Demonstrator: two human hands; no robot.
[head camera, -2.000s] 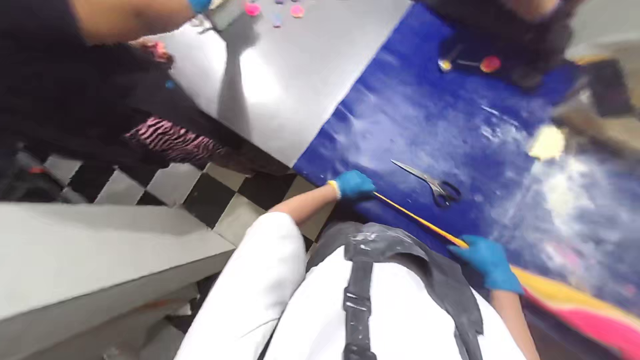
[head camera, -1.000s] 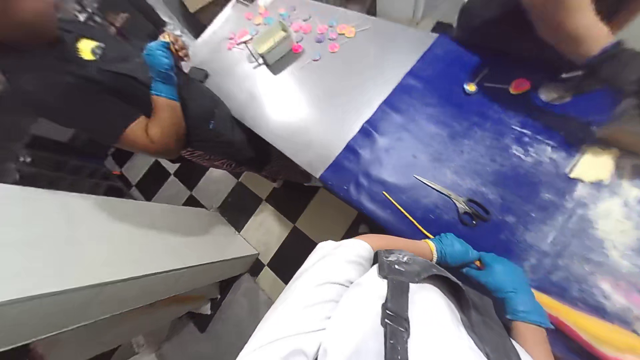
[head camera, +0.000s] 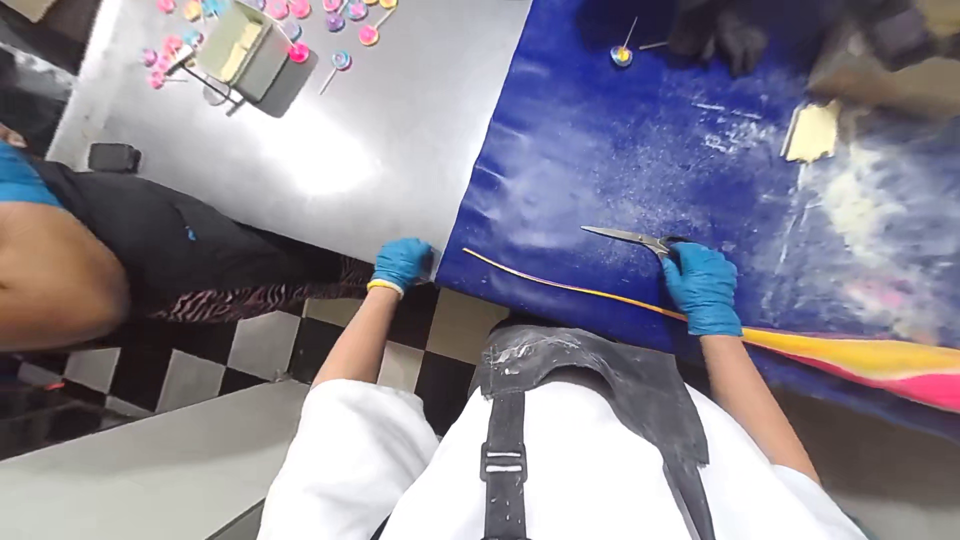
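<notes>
Both my hands wear blue gloves. At the handles of the metal scissors (head camera: 624, 235) is my right hand (head camera: 703, 289), its fingers around them; the blades point left over the blue mat (head camera: 570, 165). A thin yellow and purple candy strand (head camera: 555, 283) lies along the mat's near edge. It passes by my right hand and widens into a thick yellow, white and pink candy mass (head camera: 862, 356) at the right. My left hand (head camera: 403, 262) rests at the corner of the metal table, near the mat's edge, its fingers curled; whether it holds anything is hidden.
Several lollipops (head camera: 341, 61) lie on the metal table (head camera: 405, 97) around a small box-like stand (head camera: 244, 56). A co-worker's arm (head camera: 60, 277) is at the left. Another person's dark-gloved hand (head camera: 739, 45) is at the far side. A pale scraper-like piece (head camera: 812, 133) lies on the mat.
My hands, together at the strand a second ago, are now apart. The left has moved to the metal table's corner, the right to the scissors' handles. The co-worker at the left has shifted.
</notes>
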